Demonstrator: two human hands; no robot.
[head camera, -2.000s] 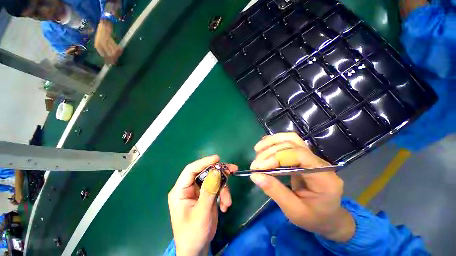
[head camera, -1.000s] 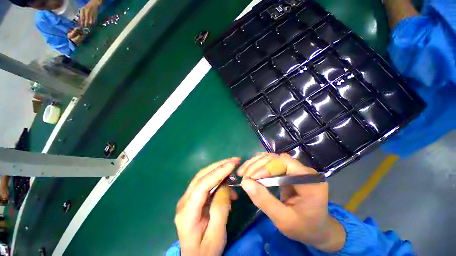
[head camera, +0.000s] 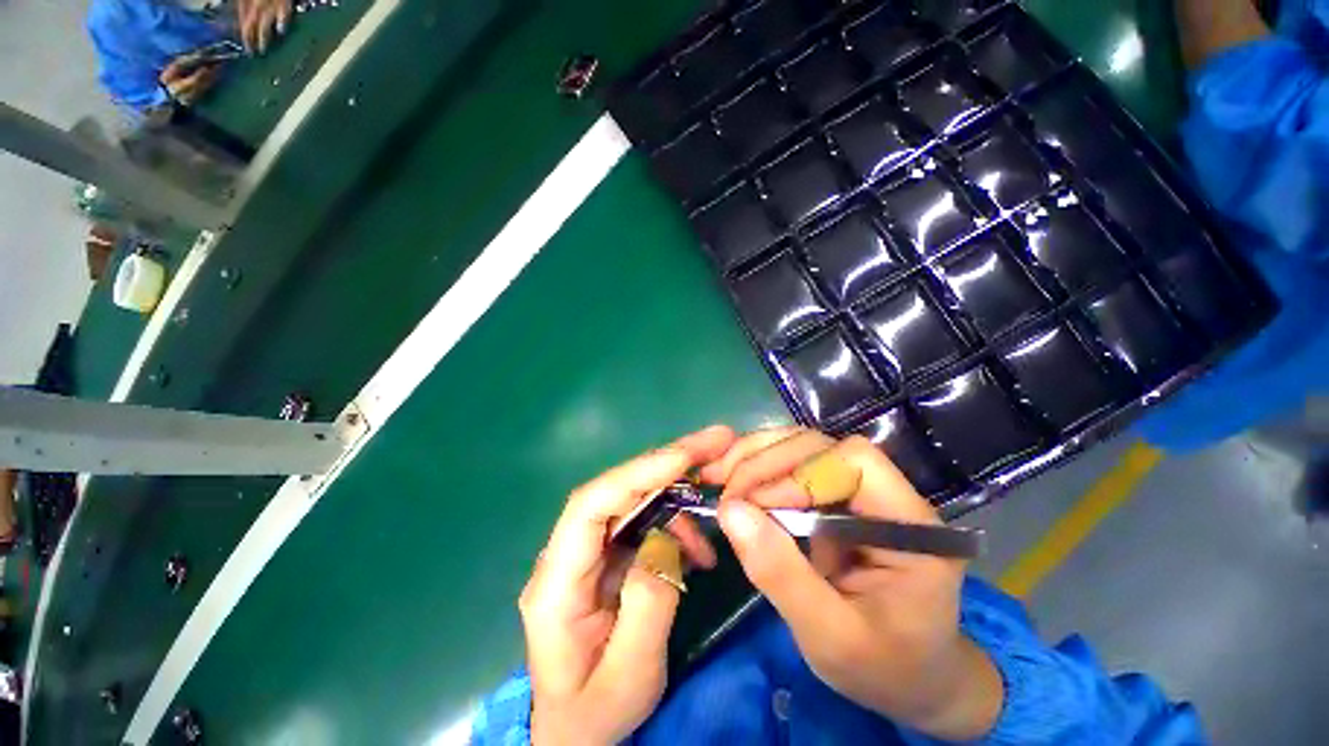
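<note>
My left hand (head camera: 612, 590) holds a small dark electronic module (head camera: 652, 513) between the fingers and the thumb, which wears a tan-yellow finger cot. My right hand (head camera: 860, 583) holds silver tweezers (head camera: 875, 534) between thumb and index finger, with another finger cot on the index finger. The tweezer tip points left and meets the module's right side; fingers partly hide the module, and the exact contact is too small to tell. Both hands are close together above the green bench near my blue smock.
A glossy black blister tray (head camera: 933, 277) lies at the upper right. A white rail (head camera: 488, 277) edges the green belt (head camera: 423, 190), which carries scattered modules. A grey metal post (head camera: 161, 434) juts in from the left. People in blue sleeves are at upper left and right.
The module in my left hand has tilted and shows more than one second ago. The tweezers have turned slightly, their back end lower. Modules on the belt have shifted in view.
</note>
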